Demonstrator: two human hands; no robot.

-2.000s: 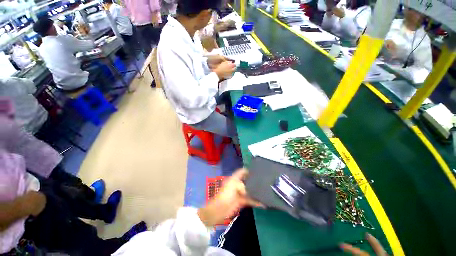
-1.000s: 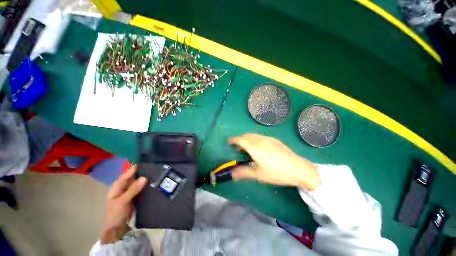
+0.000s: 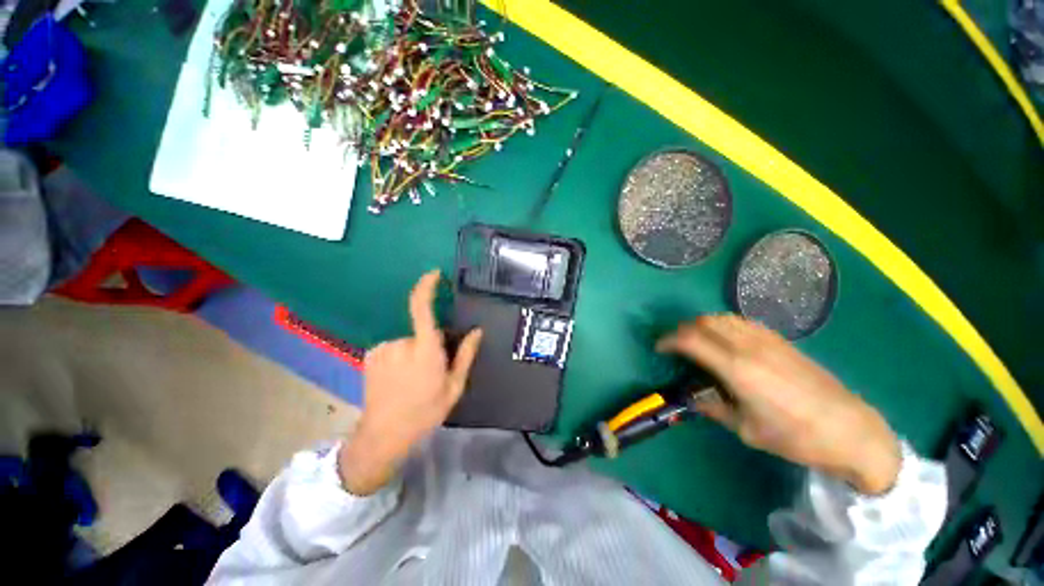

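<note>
A black device housing (image 3: 504,372) lies on the green bench mat in front of me, its open recess at the far end. A small circuit module (image 3: 543,339) with a white label lies on its right part. My left hand (image 3: 406,383) is at the housing's left edge, index finger raised and thumb on the case. An electric screwdriver (image 3: 641,419) with an orange-yellow stripe and black cord lies right of the housing. My right hand (image 3: 778,395) is at its far end, fingers partly curled; whether it grips the barrel is unclear.
A tangled pile of wired boards (image 3: 429,109) lies partly on a white sheet (image 3: 258,172). Two screw dishes (image 3: 675,208) stand beyond my right hand. A thin dark stick (image 3: 566,160) lies between. Black units (image 3: 973,441) are at right, a blue bin (image 3: 44,80) at left. Yellow tape edges the bench.
The housing was held up in my left hand and now lies on the mat further right. My left hand has loosened its hold. My right hand and the screwdriver have shifted right in view.
</note>
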